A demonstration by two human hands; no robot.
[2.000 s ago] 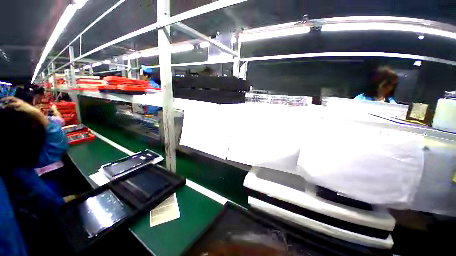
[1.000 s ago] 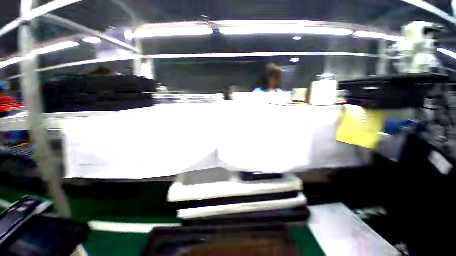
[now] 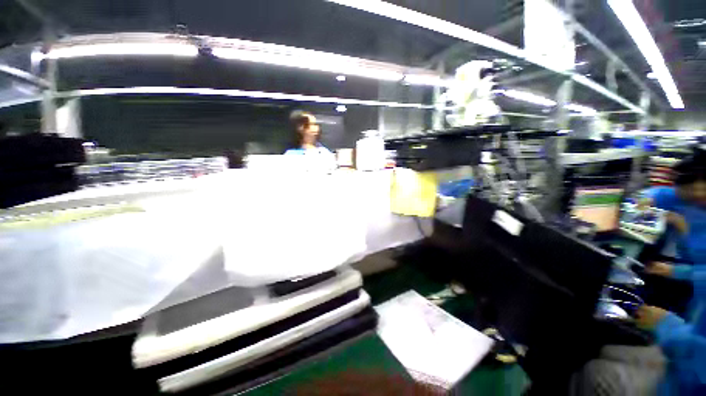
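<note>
Neither of my hands can be made out. A faint reddish-brown blur lies at the bottom edge, and I cannot tell what it is. Nearest in front of me is a stack of white and black layers point(image 3: 255, 329), lying at a slant left of centre. Right of it a white printed sheet point(image 3: 430, 340) lies flat on the green surface point(image 3: 325, 371). No tablet can be made out.
Large white sheets point(image 3: 294, 220) hang behind the stack. A yellow sheet point(image 3: 414, 192) hangs right of them. A black monitor-like panel point(image 3: 534, 263) stands at right. A person in blue point(image 3: 681, 224) works at far right; another point(image 3: 308, 135) is behind the shelf.
The view has swung to the right. The black trays with tablets at left and the dark tray at the bottom have left the picture. The white sheet, panel and person at right have come in.
</note>
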